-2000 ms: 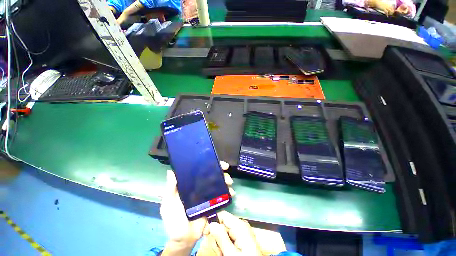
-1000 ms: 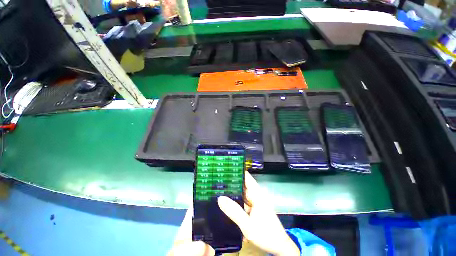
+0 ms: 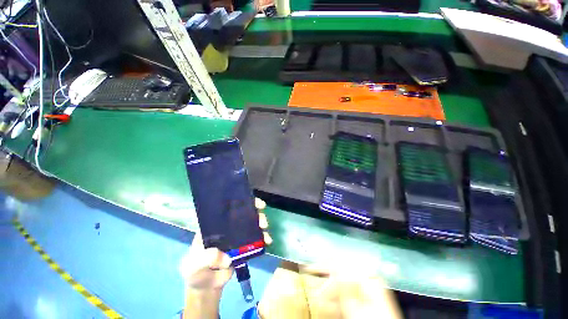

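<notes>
A smartphone [image 3: 221, 196] is tilted in my left hand [image 3: 202, 274]. Its screen is dark, with a red and blue strip at the bottom. My left thumb lies by its lower edge and my fingertips show at its right side. A small black plug with a pale end [image 3: 244, 283] hangs from the bottom edge. My right hand [image 3: 330, 296] is blurred at the bottom, right of the plug and apart from it; whether it holds anything is unclear. Three phones with green rows on screen [image 3: 352, 177] lie in the right slots of a black tray [image 3: 293, 159].
An orange mat [image 3: 317, 96] with small dark bits lies behind the tray, then another black tray [image 3: 330, 59]. Tall stacked black trays [image 3: 529, 137] stand at the right. A keyboard [image 3: 121, 91], cables and a white metal post [image 3: 187, 59] are at the left.
The phone went from upright with green blocks on screen to raised, tilted and dark with a red strip. My right hand has left the screen and moved down. The view has shifted left.
</notes>
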